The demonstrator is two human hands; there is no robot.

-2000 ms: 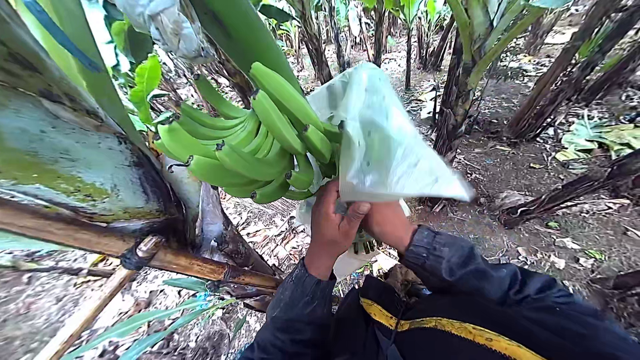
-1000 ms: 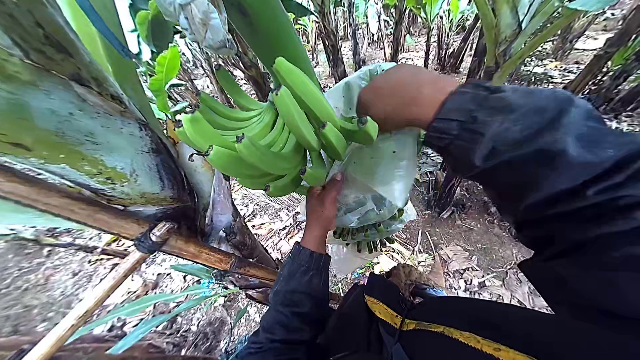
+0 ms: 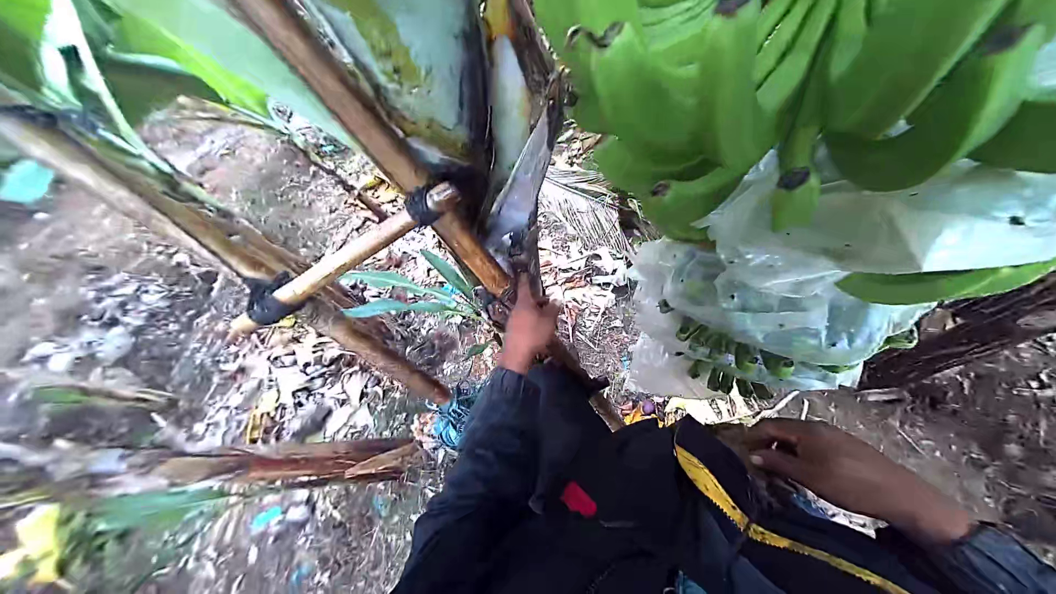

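Observation:
My left hand (image 3: pixel 530 326) is on a pole of the bamboo ladder (image 3: pixel 375 136), low down where it passes the banana plant's stem (image 3: pixel 429 66); its fingers are partly hidden. At the lower right my right hand (image 3: pixel 833 470) is beside the dark bag with a yellow-edged opening (image 3: pixel 718 487), its fingertips hidden by the bag's edge. Above it hangs the bunch of green bananas (image 3: pixel 709 107), with translucent plastic sheeting (image 3: pixel 792 256) around its lower hands. Small green fruit tips (image 3: pixel 734 355) show at the bottom of the plastic.
A rung (image 3: pixel 355 256) is tied with black bindings to the ladder's two poles. Blue twine (image 3: pixel 452 417) lies at the foot of one pole. A fallen stem (image 3: pixel 280 462) lies at the lower left, among dry leaves. A dark trunk (image 3: pixel 973 338) stands at the right.
My left hand has left the banana bunch and moved to the ladder. My right hand has come down from the plastic to the bag. The view has swung down and left.

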